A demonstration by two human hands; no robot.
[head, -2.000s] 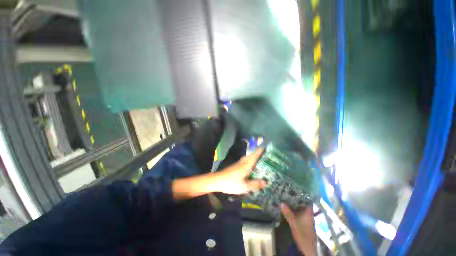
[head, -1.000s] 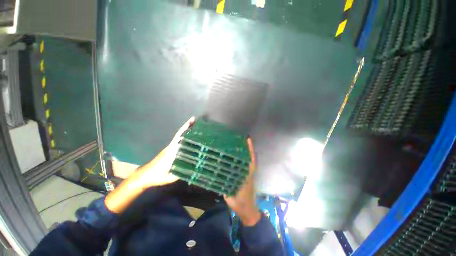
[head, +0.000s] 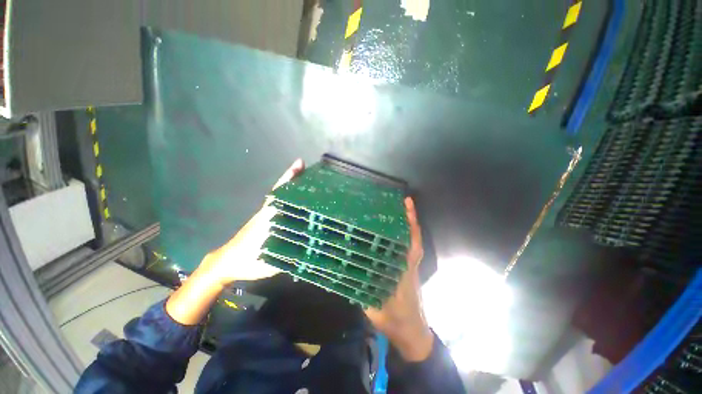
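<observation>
A stack of several green circuit boards (head: 339, 203) is held between my two hands in front of my body, over the near part of the dark green work surface. The top board shows its flat face, and gaps with small parts show between the boards on the near side. My left hand (head: 248, 245) grips the left side, and my right hand (head: 406, 296) grips the right side. A dark strip (head: 362, 170) lies along the far edge of the stack. The undersides of the boards and some fingertips are hidden.
The work surface (head: 223, 115) has strong glare spots. Dark racks with rows of boards (head: 639, 169) and a blue post (head: 654, 338) stand at the right. A grey panel (head: 77, 54) is at the upper left. Yellow-black tape (head: 558, 55) marks the floor beyond.
From two seconds ago, the view has swung to the bench and the boards are now held by both sides. Since one second ago, the stack looks larger and slightly further right.
</observation>
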